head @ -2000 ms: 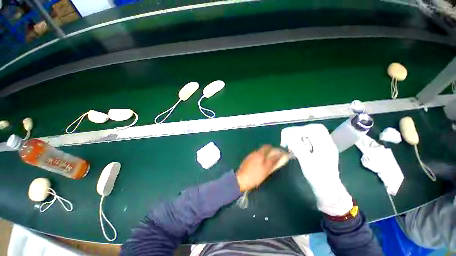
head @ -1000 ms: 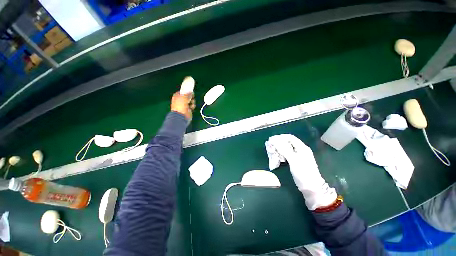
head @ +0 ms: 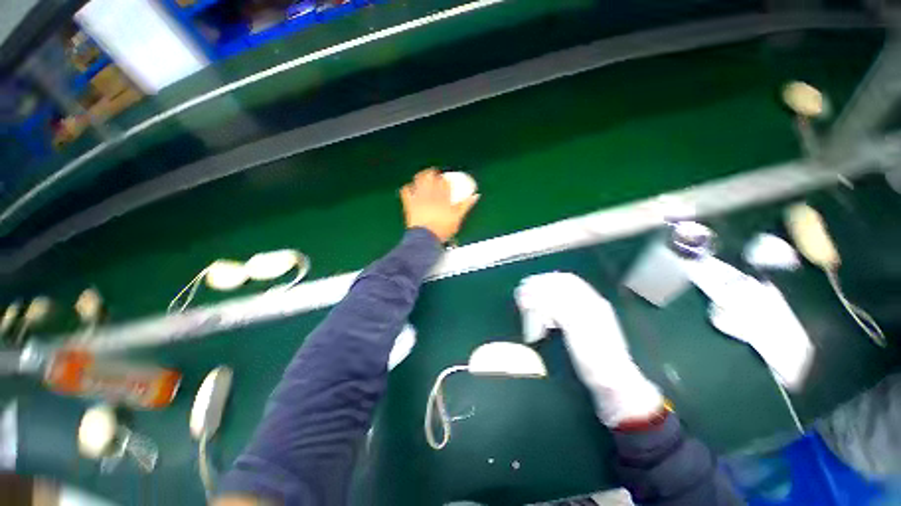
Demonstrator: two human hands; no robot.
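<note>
My bare left hand [head: 431, 210] reaches over the rail onto the belt. Its fingers are around a cream-white device housing [head: 460, 186], partly hidden by the hand. My right hand [head: 568, 311], in a white glove, rests on the bench with curled fingers. A white wiping cloth [head: 534, 324] shows at its fingertips and blends with the glove. Another cream-white housing [head: 507, 360] lies on the bench left of the right hand, its cord loop [head: 433, 407] towards the left. My left forearm partly hides a folded white wipe [head: 402, 346].
The metal rail [head: 553, 234] crosses between bench and belt. A translucent bottle [head: 658, 274], white cloth [head: 766, 321] and crumpled wipe [head: 771, 252] are at right. A drink bottle [head: 114, 378] lies at left. Corded units lie on belt and bench. A grey sleeve [head: 869, 435] shows at right.
My left hand has moved from the right hand's side to the belt, then rightwards along it. A housing now lies released on the bench. The corded pair on the belt has shifted right.
</note>
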